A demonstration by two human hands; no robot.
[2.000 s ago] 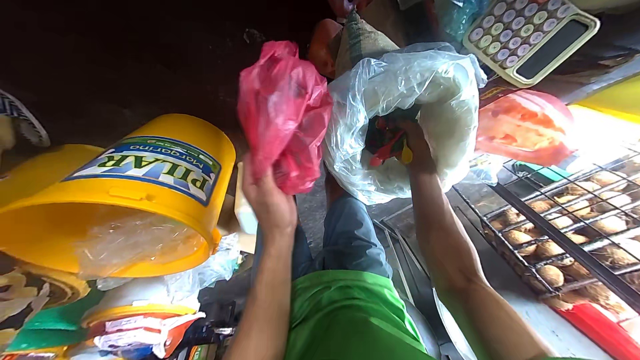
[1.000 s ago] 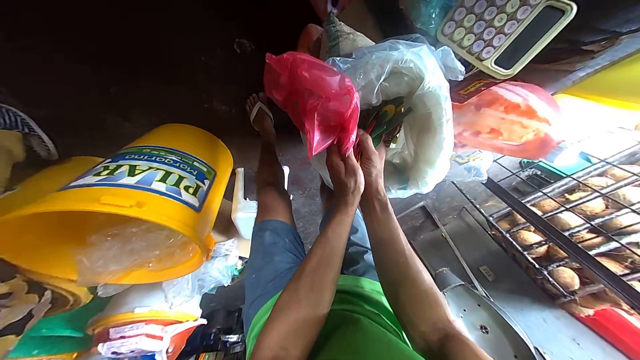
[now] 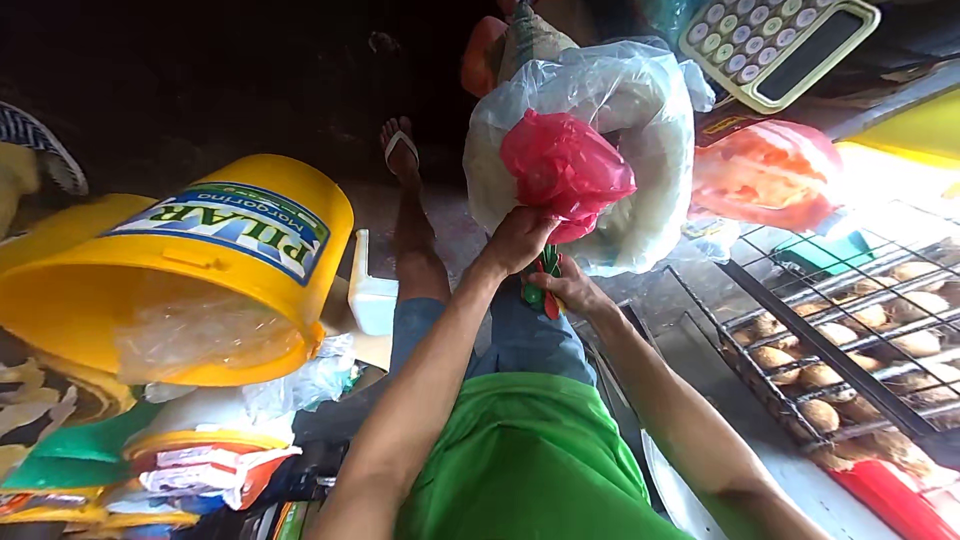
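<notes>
My left hand (image 3: 523, 241) is closed around the gathered part of a pink plastic bag (image 3: 562, 161). The bag is held over a round container or sack lined with clear plastic (image 3: 656, 187), whose inside is partly hidden by it. Just below the bag, my right hand (image 3: 574, 289) grips a bunch of red and green chili peppers (image 3: 546, 289). Their lower ends stick out by my fingers, close to my lap, and their upper ends run up against the pink bag. Whether they reach inside the bag cannot be told.
A yellow margarine bucket (image 3: 334, 217) lies tipped at the left, with clear plastic inside. A wire rack (image 3: 750, 300) of coconuts stands at the right. Upper right are a calculator (image 3: 814, 56) and an orange-filled plastic bag (image 3: 765, 176). A white plastic object (image 3: 375, 296) sits beside my leg.
My right hand has come out of the plastic-lined container, and peppers now show in it near my lap. The pink bag has moved right, over the container.
</notes>
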